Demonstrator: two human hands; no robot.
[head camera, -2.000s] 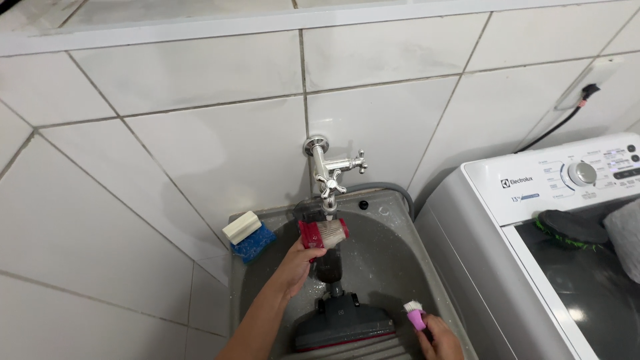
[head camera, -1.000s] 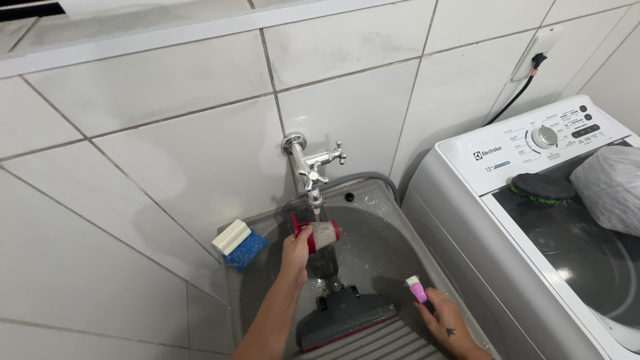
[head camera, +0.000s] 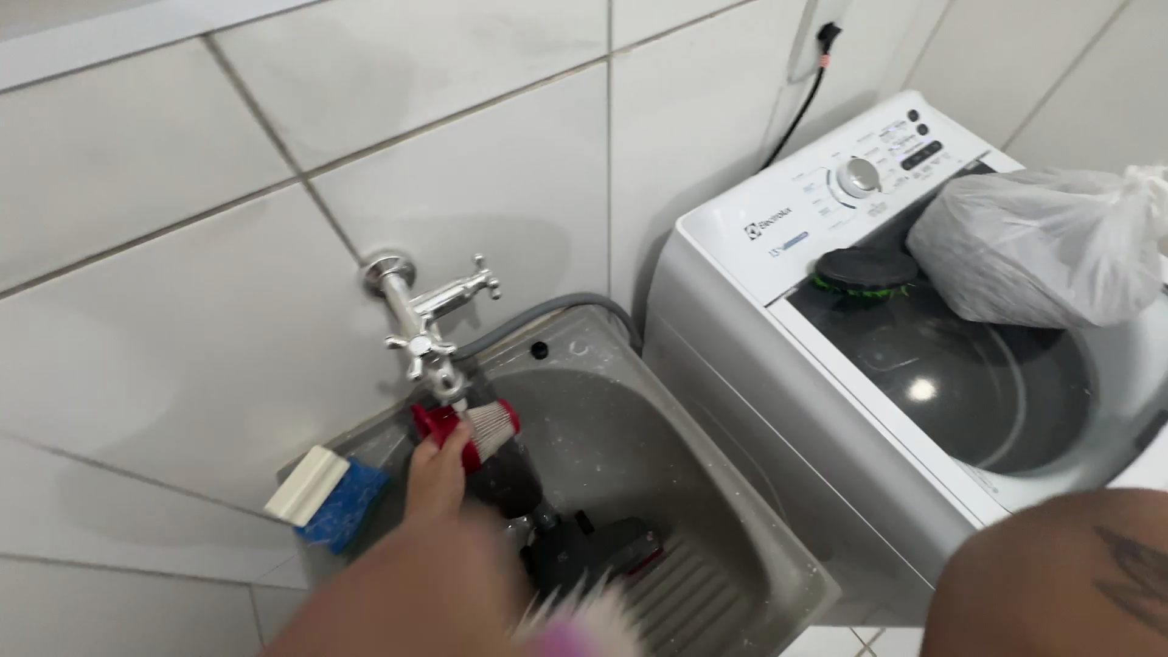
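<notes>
Water runs from the chrome faucet (head camera: 422, 342) onto a red pleated filter (head camera: 491, 431), which my left hand (head camera: 440, 470) grips by its red end. My right hand (head camera: 1049, 575), bearing a tattoo, is large and close at the lower right. A small pink brush (head camera: 584, 625) with white bristles is blurred near the bottom edge; it appears raised in my right hand, with the grip itself below the view. Blurred skin fills the lower left foreground and covers my left forearm. A dark vacuum floor head (head camera: 593, 552) and a dark translucent container (head camera: 500, 479) lie in the grey sink (head camera: 680, 374).
A blue scrubbing pad (head camera: 342, 511) and a cream block (head camera: 308, 485) rest on the sink's left rim. To the right stands an Electrolux washing machine (head camera: 730, 365), bearing a black brush with green bristles (head camera: 865, 272) and a white plastic bag (head camera: 1031, 246). A grey hose (head camera: 566, 301) runs behind the sink.
My right hand and the pink brush have come up from the sink's right side, close to the camera. My left hand still has the filter under the faucet. The view has tilted.
</notes>
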